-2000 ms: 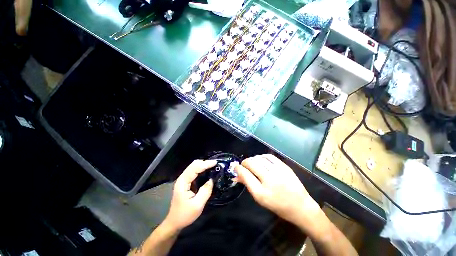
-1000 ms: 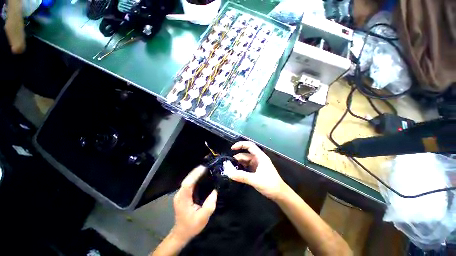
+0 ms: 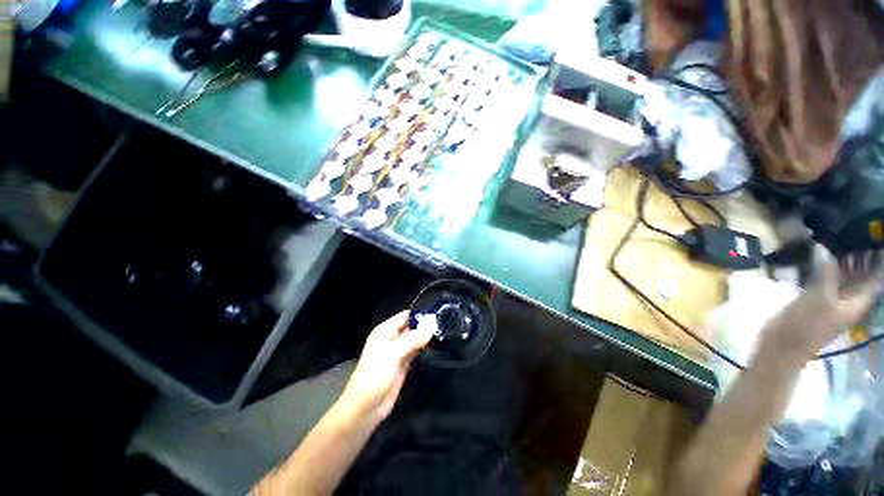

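My left hand (image 3: 388, 363) holds a round glossy black housing (image 3: 470, 329) by its left side, open face up, over the dark lap. A small white piece (image 3: 427, 325) shows at my left fingertips, inside the housing's near left part. My right hand (image 3: 836, 286) is blurred at the far right, its fingers up against the underside of the black electric screwdriver (image 3: 843, 228) with an orange-yellow band. The blur hides whether the fingers are closed on it.
A clear tray (image 3: 465, 208) of white wired modules lies on the green bench (image 3: 252, 145). A pale screw feeder (image 3: 591, 131) stands right of it. A wooden board (image 3: 620, 271) bears cables and a black adapter (image 3: 727, 247). A black bin (image 3: 165, 291) is at lower left.
My right hand has left the housing and moved far right to the screwdriver. My left hand still holds the housing, now with its round face in clear view. The camera view has shifted right.
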